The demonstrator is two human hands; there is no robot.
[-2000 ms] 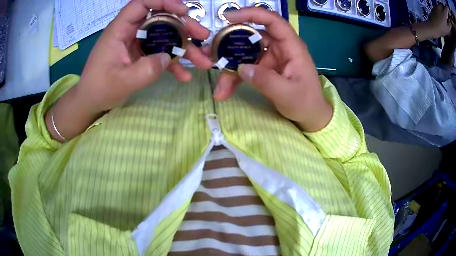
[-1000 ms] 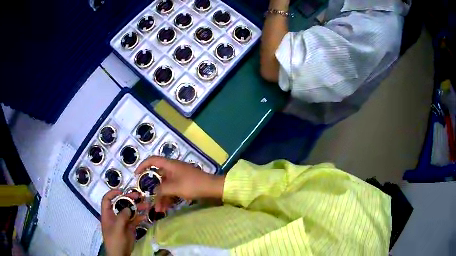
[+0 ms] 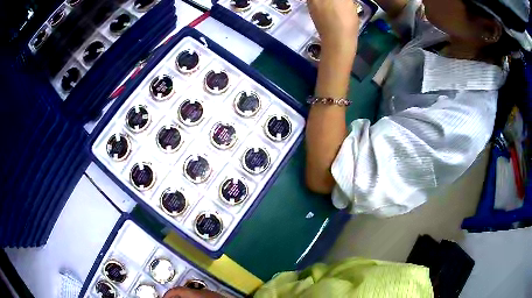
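Observation:
The watch tray nearest my body is cut off by the bottom edge; it holds several round watch heads with gold rims. Only a sliver of my right hand shows at the bottom edge, over this tray; its fingers and anything in them are hidden. My left hand is out of the picture. A second white tray with a dark blue border lies beyond, with a dark-faced watch head in each pocket. Small white tabs show at the rims.
Stacked dark blue trays stand at the left. Another person's arm in a pale striped sleeve reaches over a further tray at the top. Yellow tape lies on the green mat. A blue rack is at the right.
The camera has turned up and away, so the full tray now fills the middle. My left hand and both held watch heads have left view; my right hand is almost entirely cut off.

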